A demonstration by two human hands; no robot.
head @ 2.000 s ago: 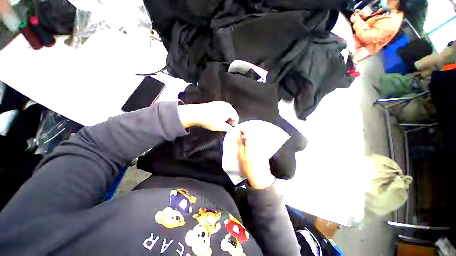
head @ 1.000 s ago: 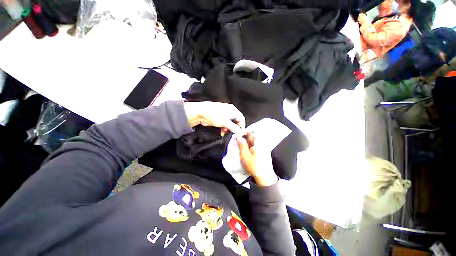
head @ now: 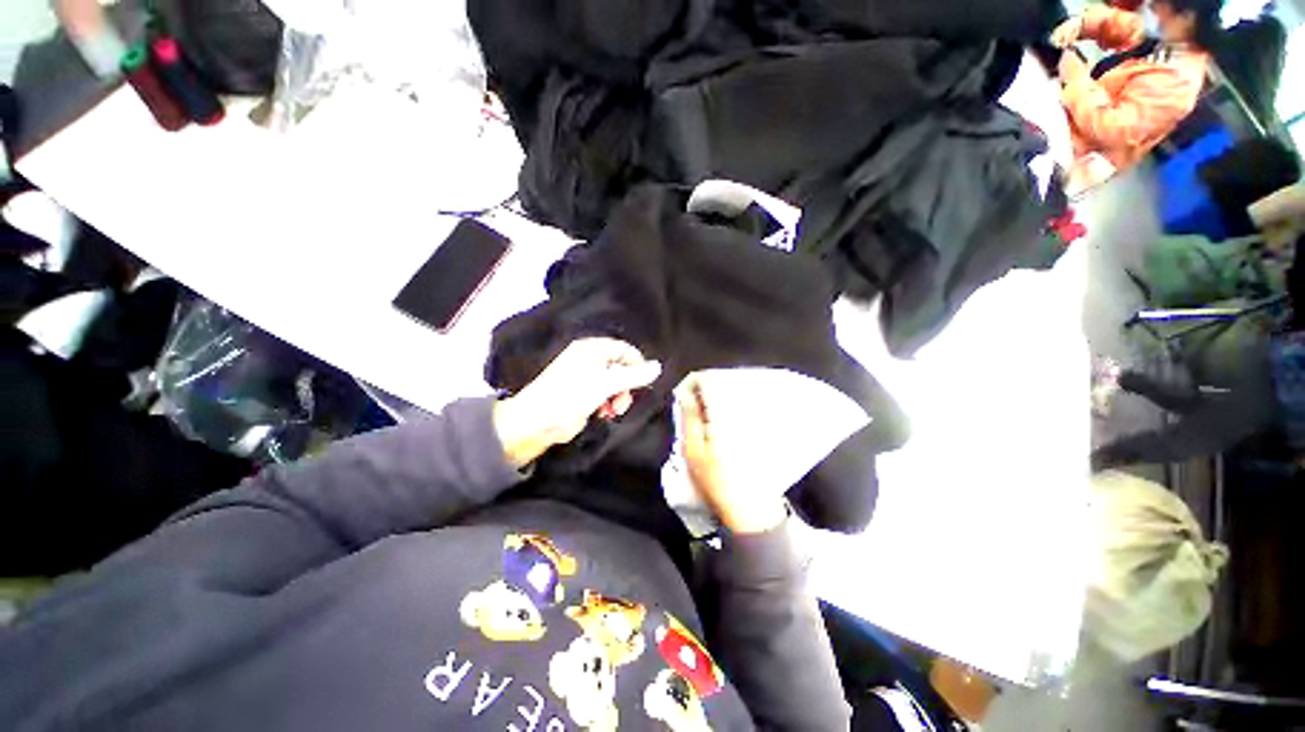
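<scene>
My right hand (head: 727, 465) grips a white shoulder pad (head: 802, 425), its fingers lying along the pad's left part over the black garment (head: 737, 293). My left hand (head: 570, 396) is just left of the pad and apart from it. Its fingertips are pinched together over the black cloth, with a small red spot beside them. A needle or thread between them is too fine to see. A second white curved piece (head: 727, 193) lies on the black cloth beyond my hands.
A heap of black garments (head: 802, 129) lies beyond on the white table (head: 988, 501). A dark phone (head: 454, 275) and clear plastic (head: 375, 65) are at the left, with spools (head: 168, 86) behind. A tied cream sack (head: 1145, 562) is at the right. A person in orange (head: 1131, 100) is at the upper right.
My left hand has drawn away from the white pad, to the left and towards me. My right hand still holds the pad. The whole view has shifted a little.
</scene>
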